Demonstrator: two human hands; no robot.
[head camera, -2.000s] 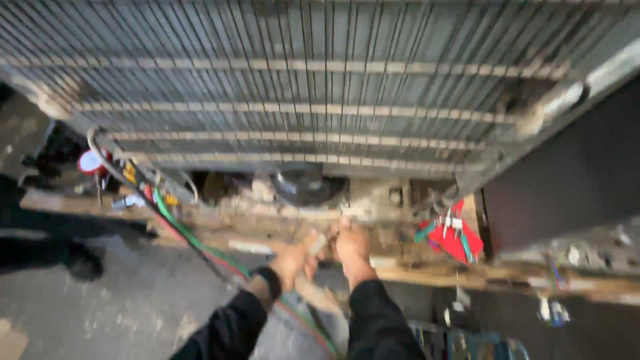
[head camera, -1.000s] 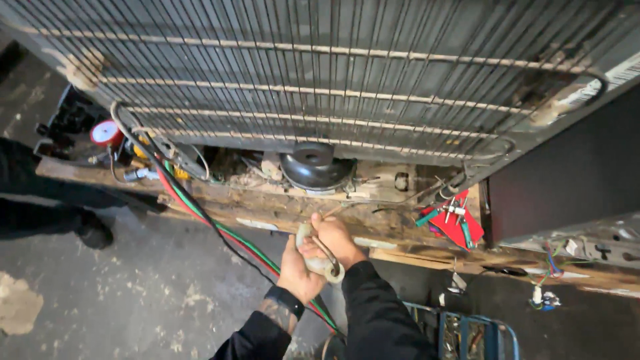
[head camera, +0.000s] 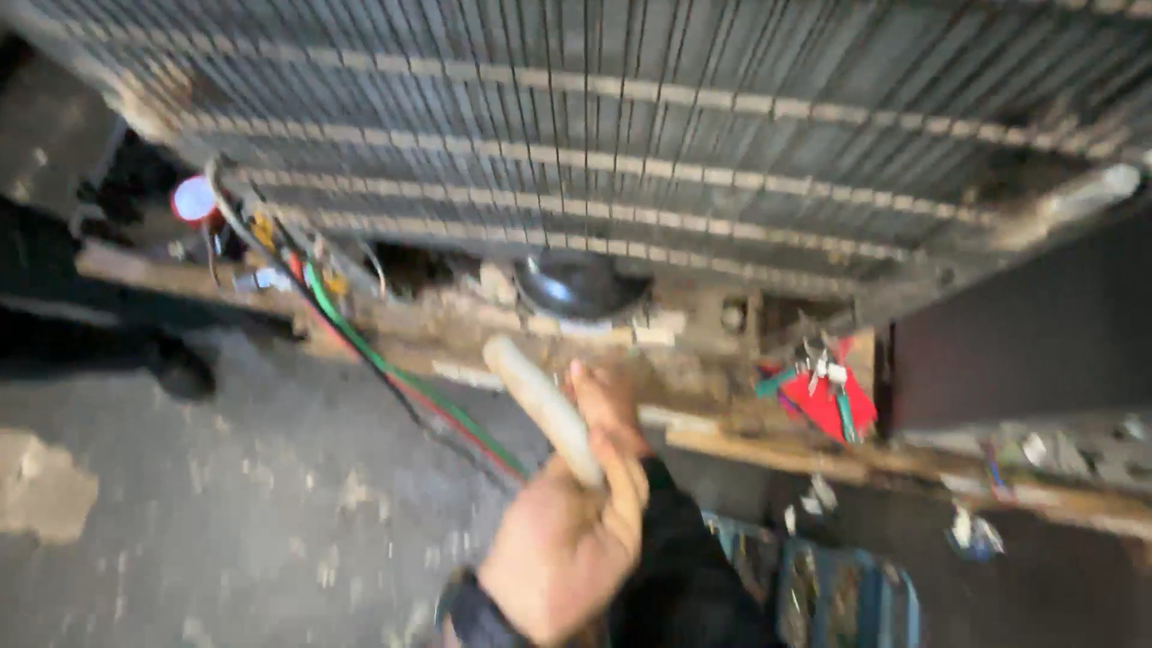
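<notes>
My left hand (head camera: 562, 540), with a dark band on the wrist, is shut around the lower end of a pale, rod-like piece (head camera: 540, 405) that points up and left. Just beyond it, my right hand (head camera: 607, 405) is partly hidden and blurred; what its fingers do is unclear. Ahead of both hands a black compressor (head camera: 580, 286) sits at the base of a refrigerator, under the wire condenser grid (head camera: 540, 135). Red, green and black hoses (head camera: 396, 382) run down from the left towards my left wrist.
A round gauge (head camera: 193, 198) stands at the left, near another person's dark-clothed leg and shoe (head camera: 180, 364). Pliers (head camera: 846, 409) lie on a red cloth (head camera: 819, 405) at the right of the wooden beam (head camera: 765, 450). Below is a blue toolbox (head camera: 909, 603). A dark panel (head camera: 1017, 315) stands right.
My hands were together around the pale piece a second ago, with a curved thin tube across them. Now the piece sticks up from my left hand, and my right hand is farther forward.
</notes>
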